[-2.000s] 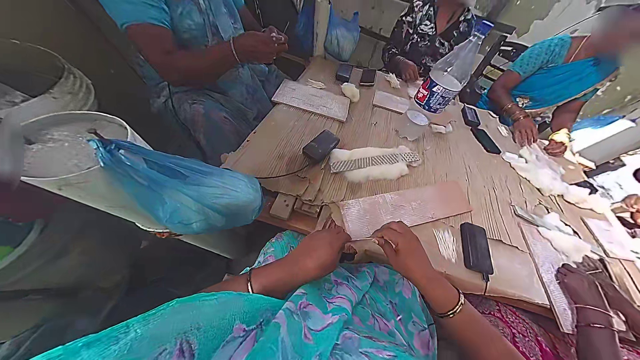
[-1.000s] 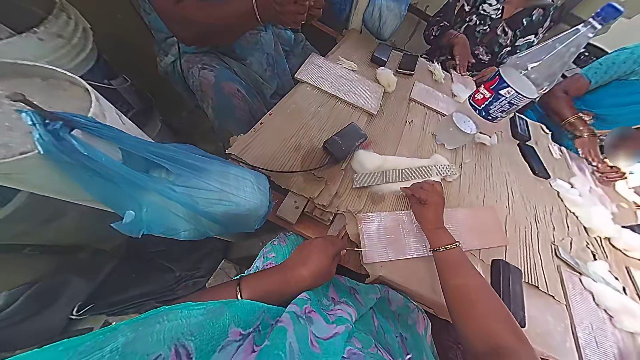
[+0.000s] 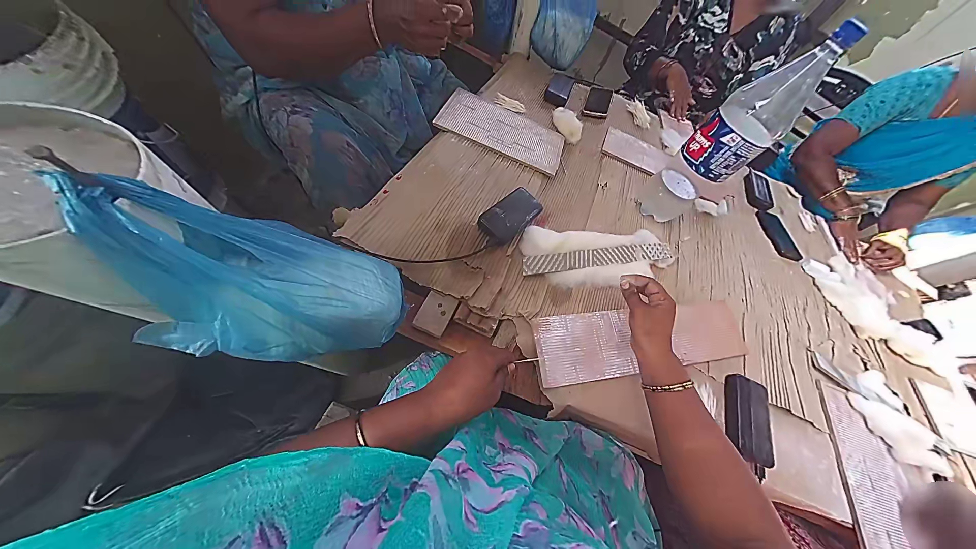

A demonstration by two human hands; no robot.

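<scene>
My left hand [image 3: 474,381] is at the near edge of the table, its fingers closed on a thin pale stick [image 3: 526,360] whose tip points to the left end of a ribbed, pinkish board [image 3: 583,349]. Above that board is my right hand [image 3: 652,316], thumb and finger pinched at the lower edge of a roll of white cotton [image 3: 564,238]. Whether cotton is between those fingertips cannot be made out. Across the cotton lies a grey patterned strip [image 3: 595,259]. My right forearm hides part of the board.
A black box [image 3: 511,216] with a cable stands left of the cotton. Farther back are a plastic bottle [image 3: 762,114], a translucent cup [image 3: 669,194] and another ribbed board [image 3: 499,131]. A blue plastic bag [image 3: 282,274] hangs at the left by a white bucket [image 3: 69,183]. Several co-workers sit around the table.
Two seconds ago both my hands were together at the board's near edge. My right hand has since moved away to the cotton, and the thin stick now shows in my left hand. The view has shifted.
</scene>
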